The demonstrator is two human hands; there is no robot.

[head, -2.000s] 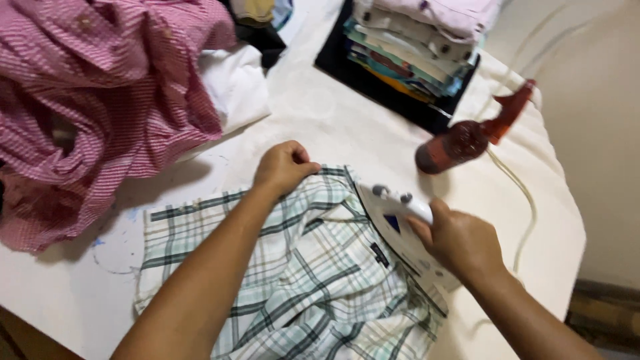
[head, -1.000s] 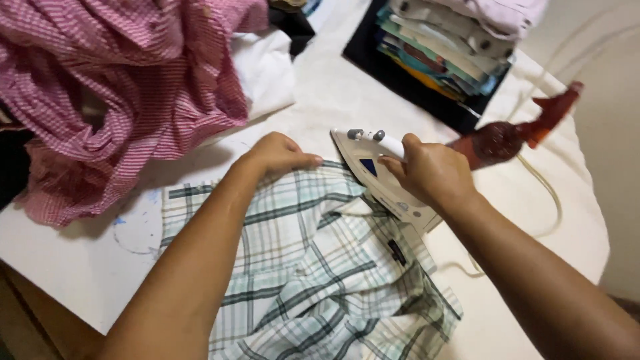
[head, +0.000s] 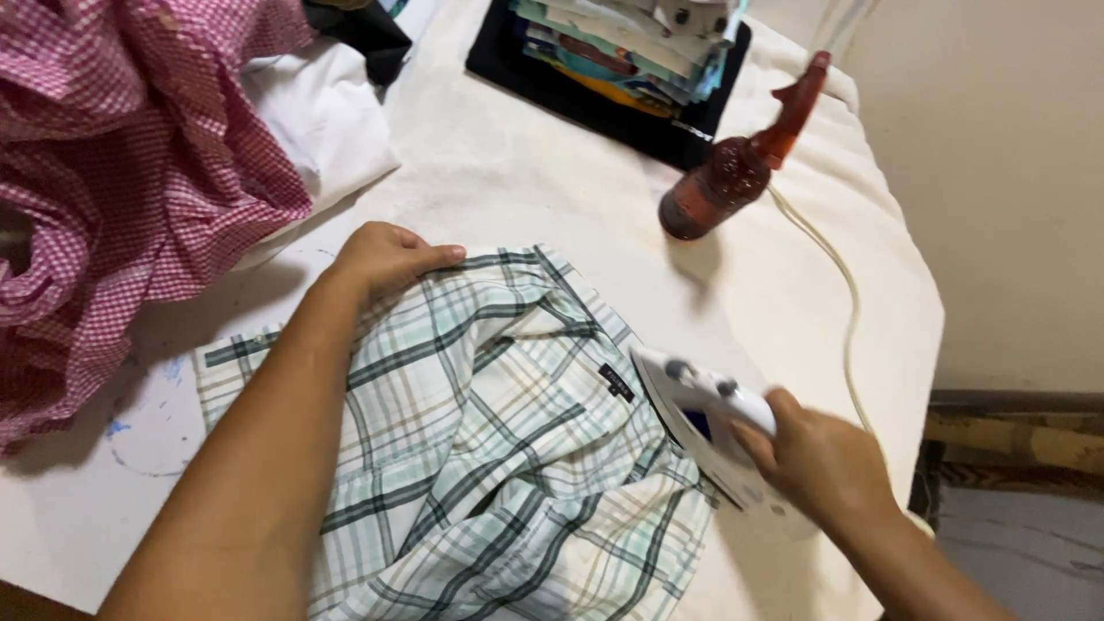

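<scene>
A plaid shirt (head: pixel 405 397) in white, green and grey lies spread and partly rumpled on a white cloth-covered table (head: pixel 552 190), its black collar label facing up. My left hand (head: pixel 388 259) rests on the shirt's top edge, thumb stretched along the fabric; whether it pinches the cloth is unclear. My right hand (head: pixel 811 448) grips the handle of a white clothes iron (head: pixel 707 423). The iron is slightly blurred, its tip toward the upper left, and it lies along the collar band beside the label. Its soleplate is hidden from view.
Red-and-white gingham cloth (head: pixel 172 155) is heaped at the left over a white garment (head: pixel 328 121). Folded clothes (head: pixel 621 52) are stacked on a black item (head: pixel 561 99) at the back. A red spray bottle (head: pixel 716 190) stands near a pale cord (head: pixel 849 302) at the right.
The iron in my right hand has moved from near the collar band's upper end down along it to beside the label. My left hand stays at the shirt's top edge.
</scene>
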